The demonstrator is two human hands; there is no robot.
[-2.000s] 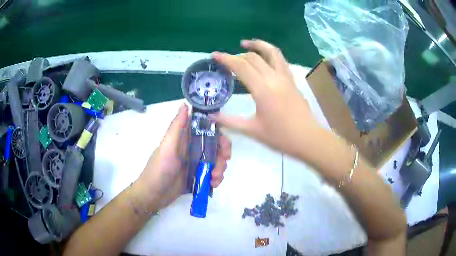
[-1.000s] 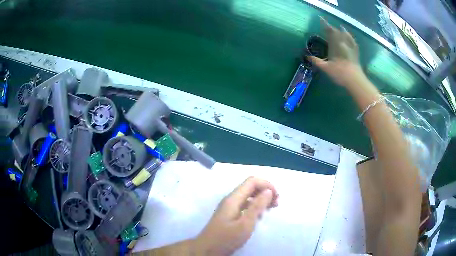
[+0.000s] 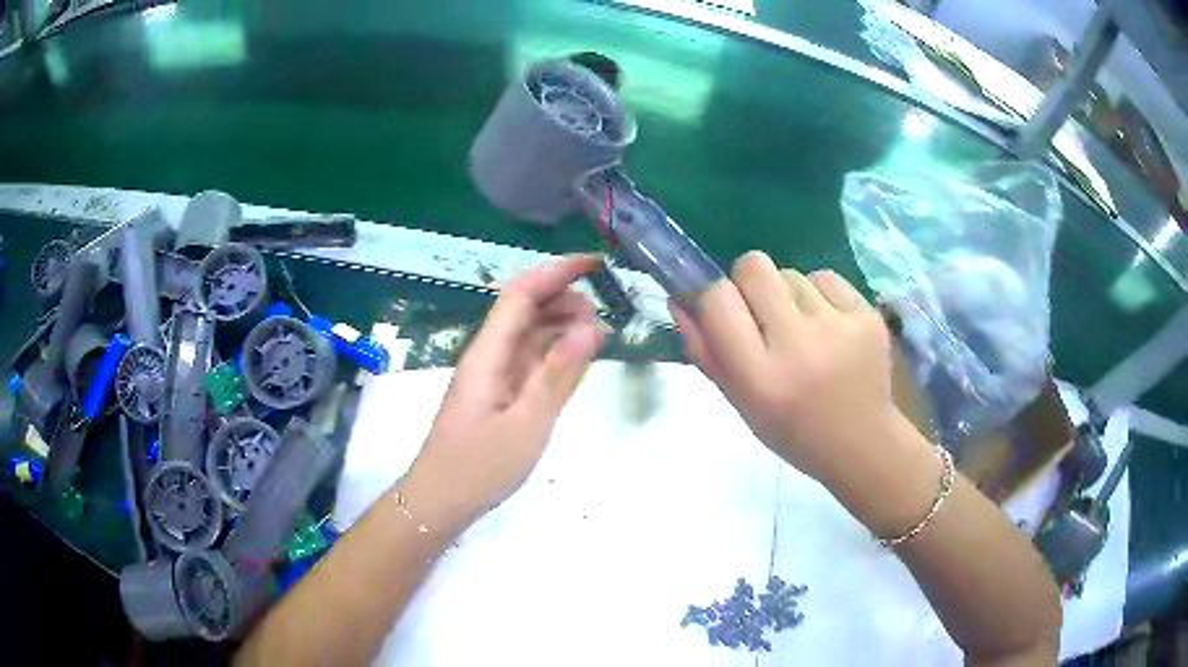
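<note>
A grey fan housing (image 3: 547, 143) with a round cup head and long handle is held up, its head over the green belt and tilted to the upper left. My right hand (image 3: 795, 365) is closed around the lower handle. Thin red wires show along the handle's open side. A blurred dark piece (image 3: 611, 292) hangs beside the handle, near the fingertips of my left hand (image 3: 521, 384). The left fingers are curled and partly apart; whether they grip the piece or wires is unclear. Tiny dark grey pieces (image 3: 749, 614) lie piled on the white sheet (image 3: 586, 547).
Grey housings (image 3: 287, 362) with blue batteries and green boards are heaped at left. A clear plastic bag (image 3: 971, 300) lies on the cardboard box (image 3: 1029, 443) at right, with grey housings (image 3: 1075, 534) beside it. The belt's pale edge (image 3: 417, 248) runs behind the sheet.
The earlier unit with the blue battery was placed on the belt by my right hand. Now my right hand holds another housing from the heap, and my left hand has risen towards it.
</note>
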